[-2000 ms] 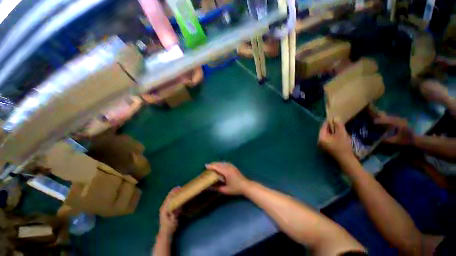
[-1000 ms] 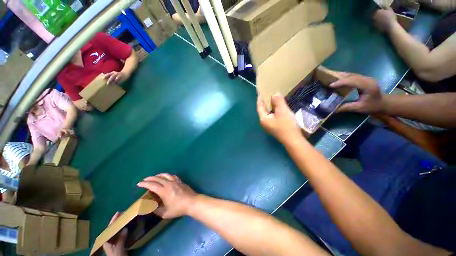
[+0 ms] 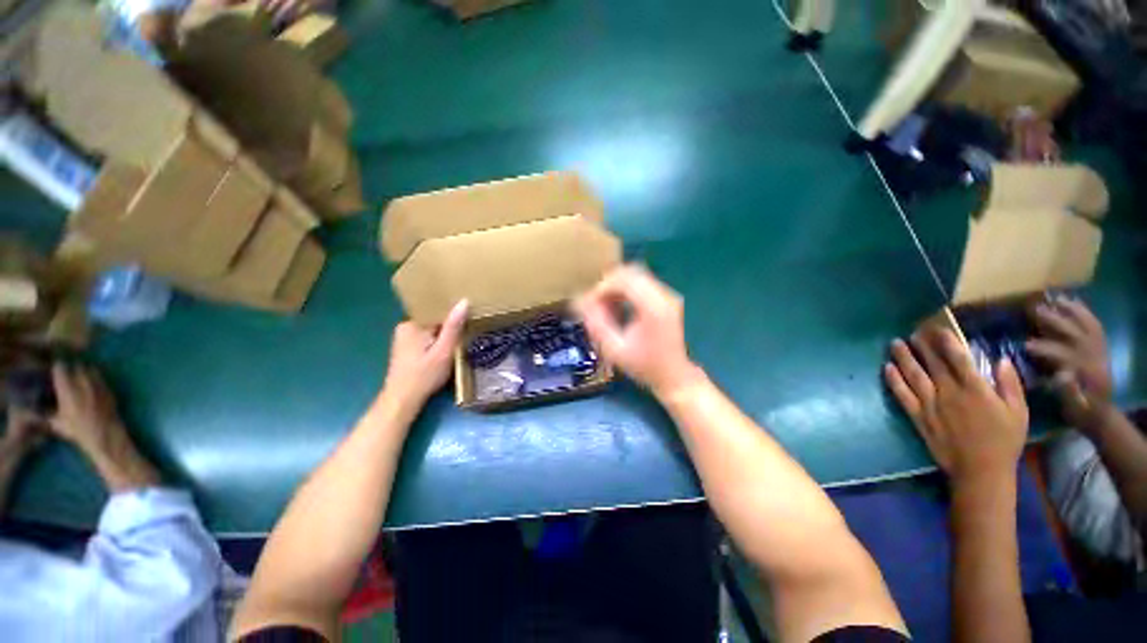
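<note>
An open brown mailer box point(image 3: 533, 399) sits on the green bench in front of me, its lid point(image 3: 509, 266) standing up behind the tray. Inside are a black coiled cable point(image 3: 535, 337), a dark block with a pale-blue patch point(image 3: 562, 364) and a shiny greyish piece point(image 3: 499, 379). My left hand point(image 3: 421, 358) grips the box's left side, thumb near the lid's lower left corner. My right hand point(image 3: 639, 329) is blurred at the box's upper right corner, fingers curled; whether it pinches the lid or anything else cannot be told.
Stacked open cartons point(image 3: 195, 189) stand at the left beside a clear plastic container point(image 3: 127, 297). A neighbour's hands point(image 3: 962, 408) work at another open carton point(image 3: 1031, 245) at right. Another person's hand point(image 3: 91, 408) is at far left. Shelf legs point(image 3: 916, 75) stand at upper right.
The view has turned down onto my box. The box, tilted between my hands before, now sits upright on the bench with its lid raised and contents showing. My right hand is at its right corner.
</note>
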